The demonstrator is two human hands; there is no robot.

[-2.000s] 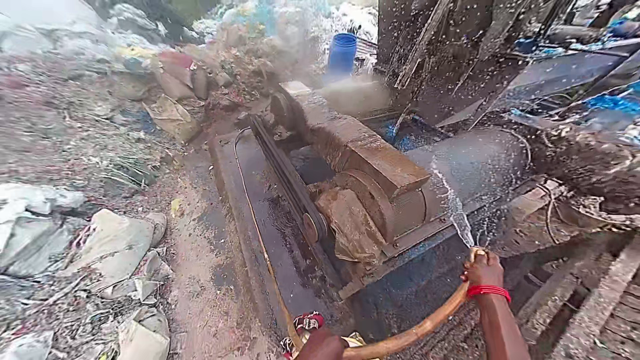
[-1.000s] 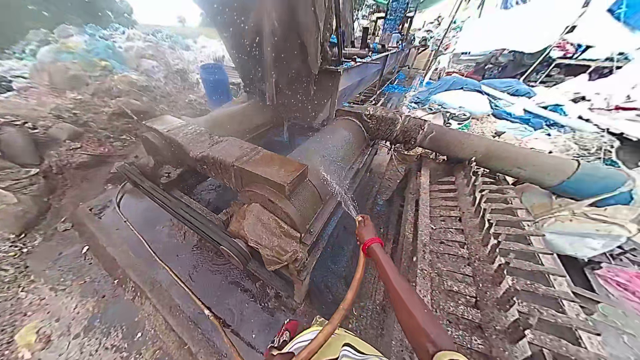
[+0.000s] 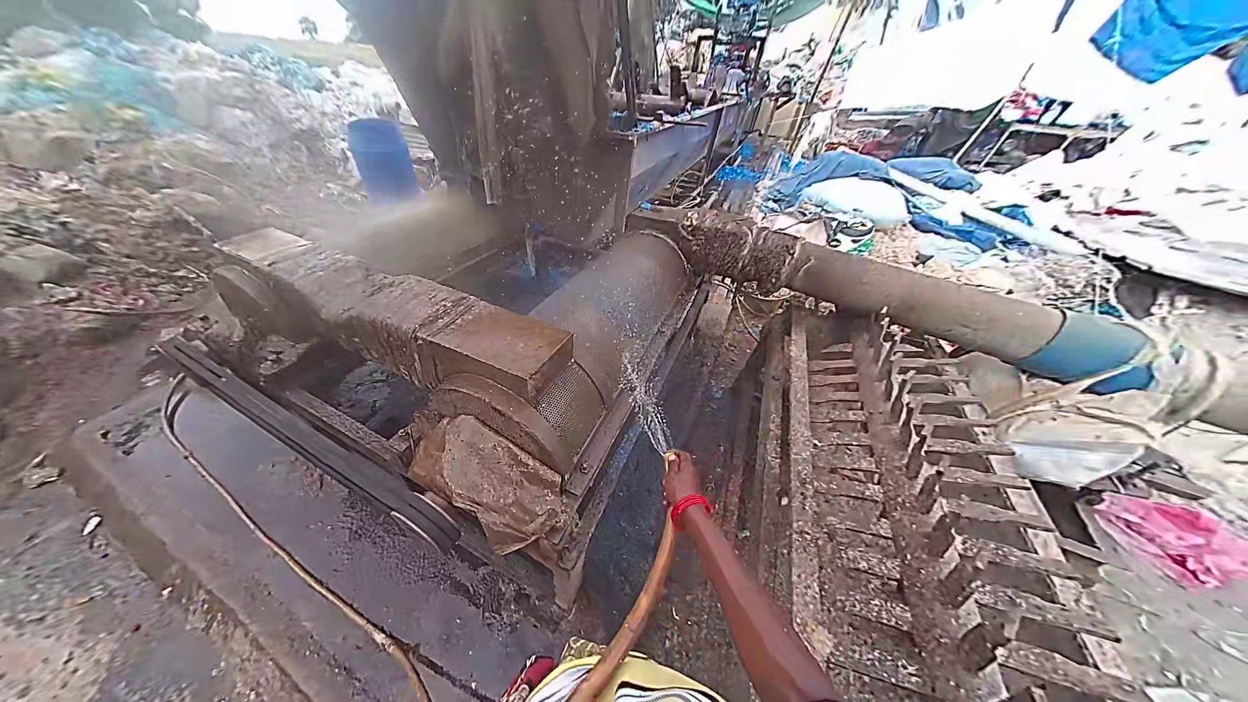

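My right hand [image 3: 682,480], with a red band at the wrist, grips the end of an orange-brown hose [image 3: 639,614]. Water [image 3: 643,398] sprays from its tip up and forward toward a mud-coated cylindrical machine housing [image 3: 624,292]. Left of that stand a box-shaped metal cover [image 3: 502,346] and a perforated metal drum end [image 3: 570,409]. A dirty sack [image 3: 492,478] hangs against the machine beside the drive belts [image 3: 312,444]. The hose runs down past my yellow clothing at the bottom edge. My left hand is outside the view.
A wet concrete base [image 3: 341,546] carries the machine, with a thin hose [image 3: 263,536] across it. A thick pipe [image 3: 926,297] extends right above a toothed metal frame [image 3: 975,517]. A blue barrel [image 3: 382,161] stands behind at left, near plastic waste. Pink plastic [image 3: 1175,536] lies at right.
The view has turned far to the right, bringing in the thick pipe and toothed frame. My left hand, seen low on the hose two seconds ago, has left the view. Water keeps spraying.
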